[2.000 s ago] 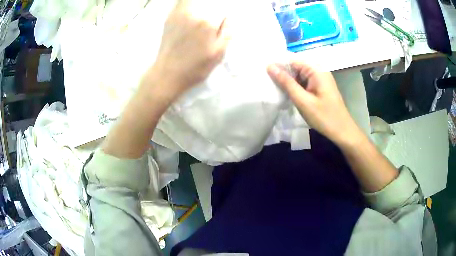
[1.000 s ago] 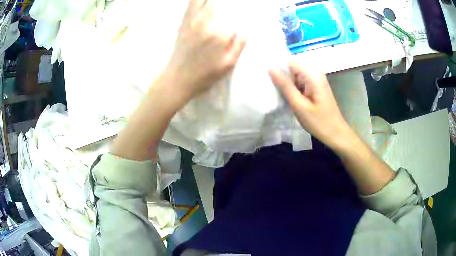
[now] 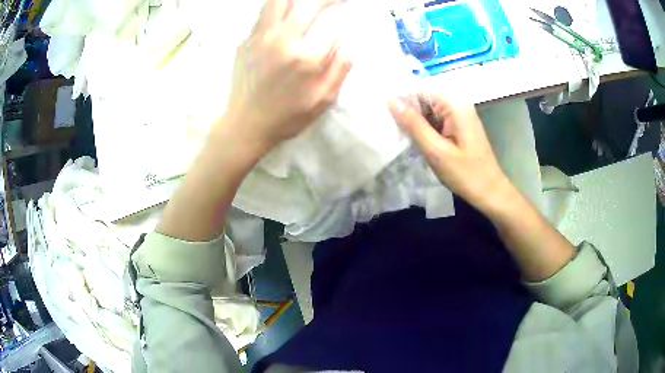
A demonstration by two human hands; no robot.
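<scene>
A white garment piece (image 3: 328, 160) lies over the table's front edge and hangs onto the navy apron, with gathered folds along its lower border. My left hand (image 3: 292, 80) is on the cloth at the upper middle, slightly blurred; its fingertips merge with the bright white, so its grip is unclear. My right hand (image 3: 452, 138) pinches the cloth's right edge between thumb and fingers. A small white tab (image 3: 439, 202) hangs below it. The needle area is not distinguishable.
A blue plate (image 3: 459, 36) lies beyond my right hand. Green-handled snips (image 3: 576, 40), a grey disc (image 3: 563, 15) and a dark slab (image 3: 631, 33) are at the right. A cloth heap (image 3: 80, 255) is at lower left.
My left hand moved right, then slightly back left, over the cloth. The cloth's hanging part has shifted and shows more gathered folds. My right hand stays nearly in place.
</scene>
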